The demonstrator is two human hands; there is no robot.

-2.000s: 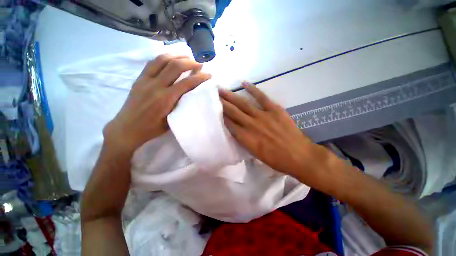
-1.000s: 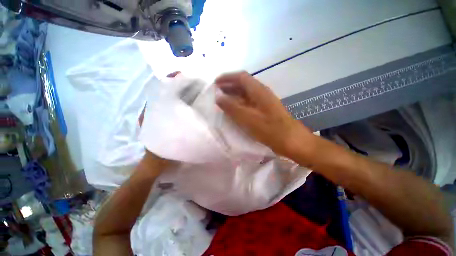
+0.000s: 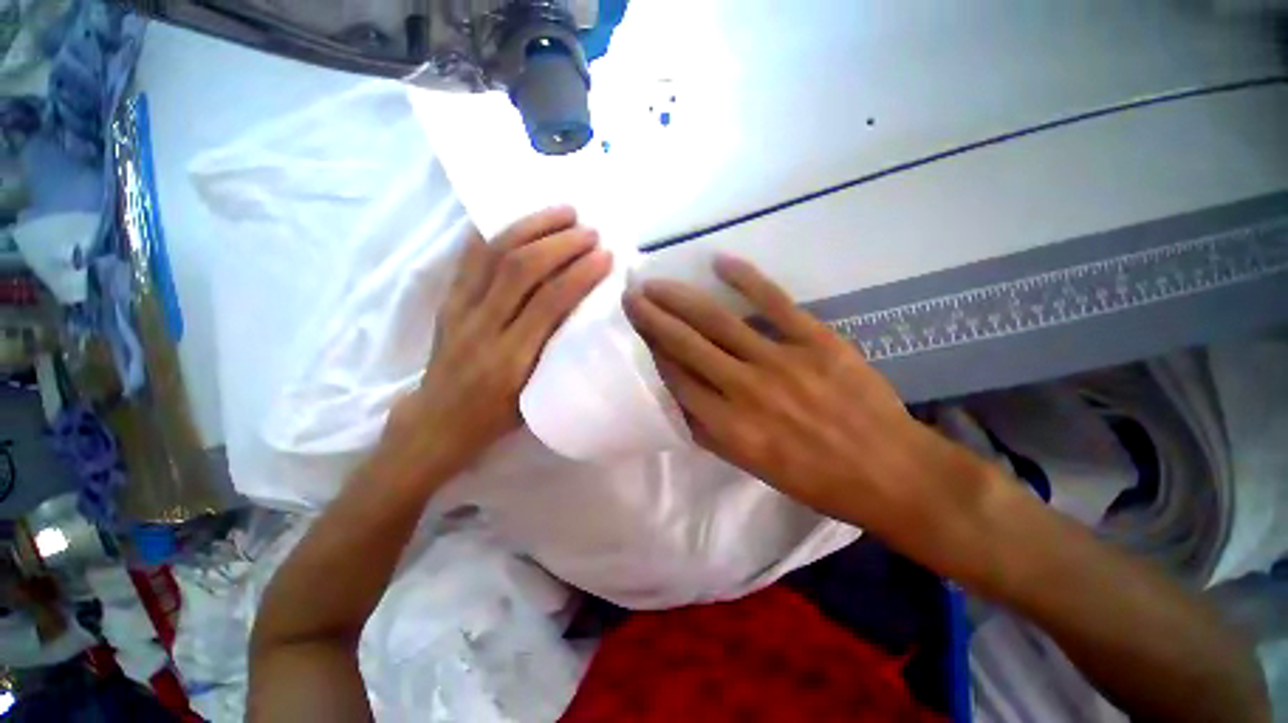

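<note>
A white fabric strip point(image 3: 600, 389) runs from beside the machine's lamp-like cylinder down between my hands and curls over toward me. My left hand point(image 3: 502, 311) lies on its left side, fingers together, pressing it. My right hand point(image 3: 770, 374) lies flat along its right edge, fingertips on the cloth. The loose white garment piece point(image 3: 353, 283) spreads over the table at left and hangs off the front edge below my hands. The sewing machine head point(image 3: 353, 31) shows at the top. The needle area is not clearly visible in the glare.
A grey-blue cylinder point(image 3: 554, 106) hangs just beyond my fingertips. A ruler strip point(image 3: 1074, 300) runs along the table edge at right. Layered white pieces point(image 3: 1179, 452) lie below it. A white heap point(image 3: 459, 636) is in the lap area. Light-blue cloth point(image 3: 85, 141) is at far left.
One second ago the strip was lifted and my left hand was mostly under the cloth. Now my left hand is on top, the strip lies flatter, and my right hand is lowered onto its edge.
</note>
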